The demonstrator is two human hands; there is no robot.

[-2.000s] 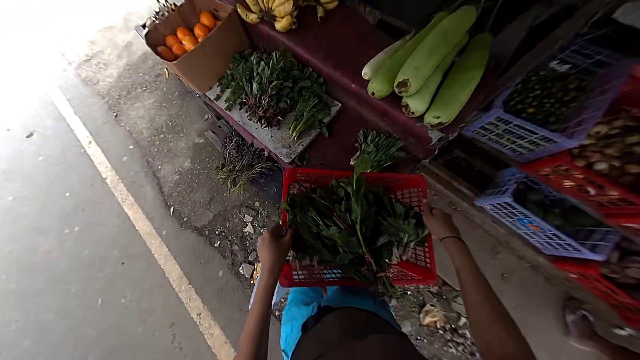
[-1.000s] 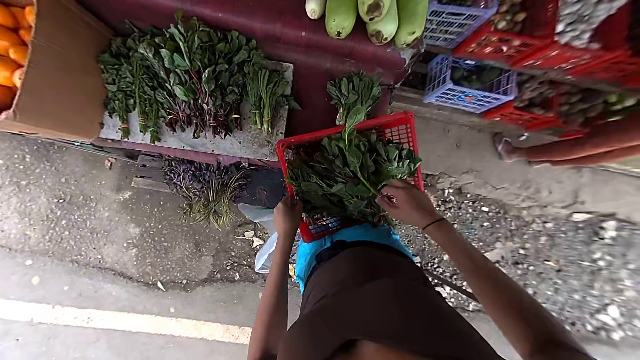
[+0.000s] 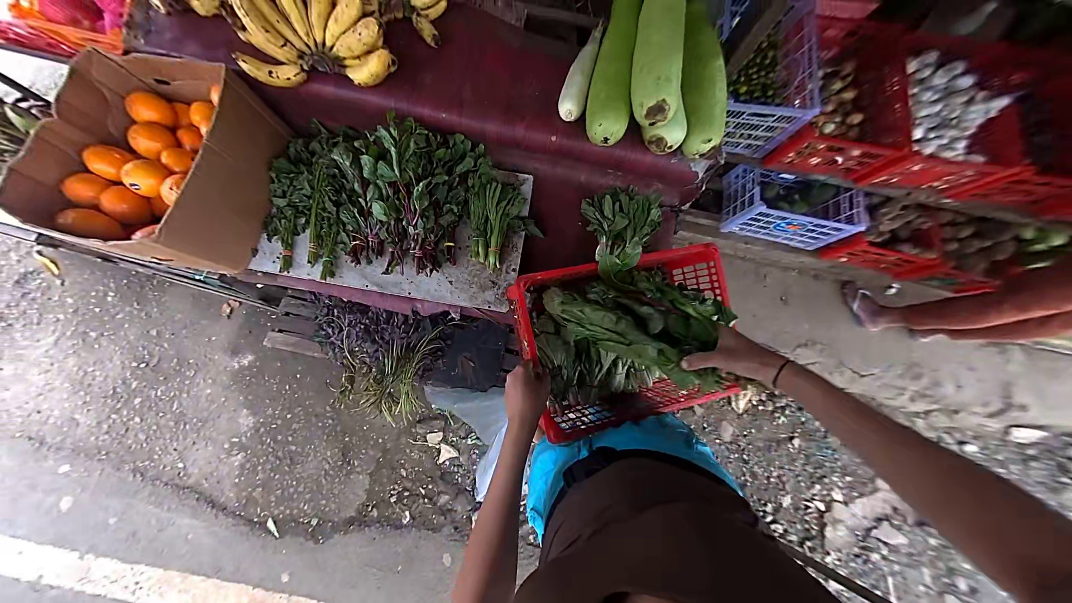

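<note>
My left hand grips the near left corner of a red plastic crate, which is held tilted against the stall's edge. Leafy green vegetables fill much of the crate. At its right side, my right hand is closed around some of the leaves, with its fingertips on top of them. A small bunch of greens lies on the maroon table cover just beyond the crate. Left of it, several tied bunches of leafy greens lie in a row on a grey board.
A cardboard box of orange fruit stands at the left, with bananas behind. Long green gourds lie at the back. Blue and red crates line the right, near a person's legs. Purple-leaved bunches sit below the table.
My right hand has left the crate's right rim, where it was two seconds ago, and now holds leaves inside it. My left hand stays on the crate. The view has turned.
</note>
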